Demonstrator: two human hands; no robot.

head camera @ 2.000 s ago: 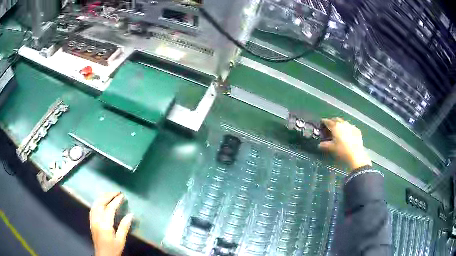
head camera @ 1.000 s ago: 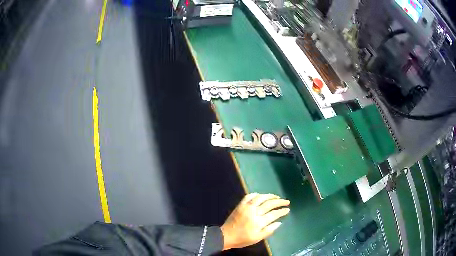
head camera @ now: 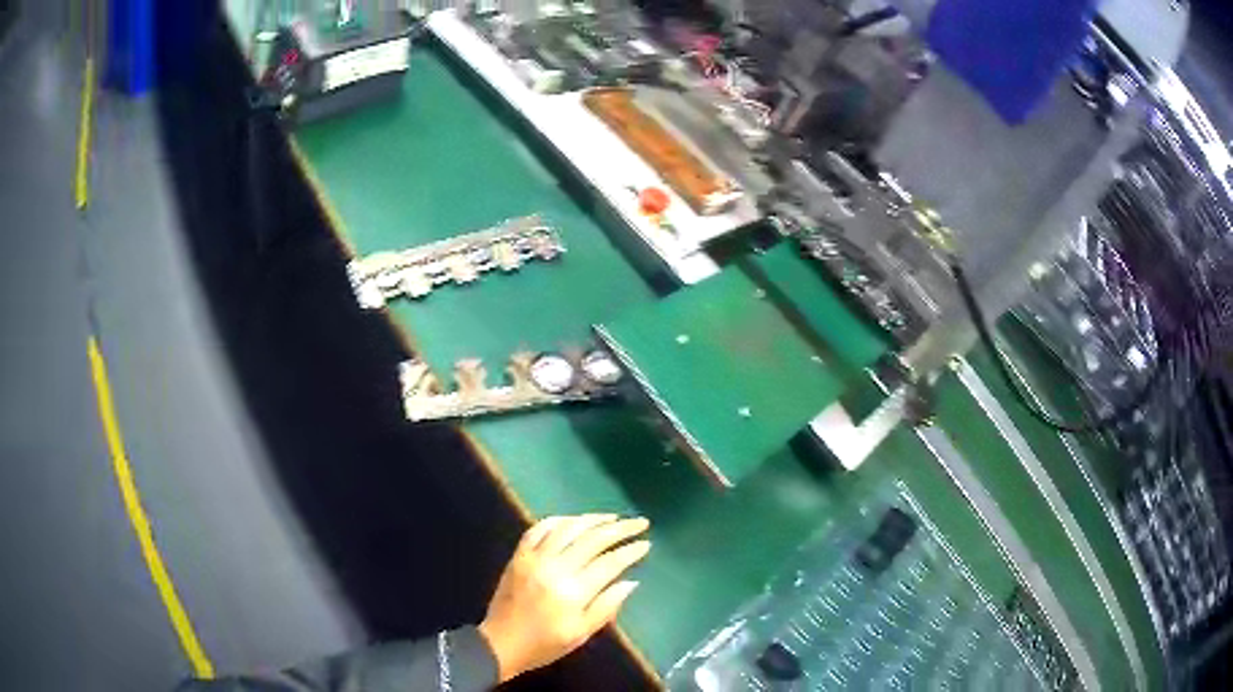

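My left hand [head camera: 568, 588] rests at the bench's front edge, palm down, fingers a little apart, with nothing visible in it. My right hand is out of view. A metal fixture plate [head camera: 487, 400] lies beyond my left hand, its near end over the bench edge. Round silver-white components [head camera: 553, 373] sit in two pockets at its far end; the nearer pockets look empty. That end reaches the raised green platform [head camera: 730, 365] and is partly hidden. A scalloped metal strip [head camera: 453, 265] lies farther along the bench.
A clear blister tray [head camera: 845, 629] with a few black parts [head camera: 886, 538] lies at lower right, beside conveyor rails [head camera: 1014, 541]. The machine's white edge carries a red knob [head camera: 655, 202] near an orange-brown bar [head camera: 663, 146]. A grey box [head camera: 345, 75] stands at the bench's far end.
The view has swung left, and my right hand, earlier holding a dark fixture over the conveyor, has left the picture. My left hand remains empty by the bench edge.
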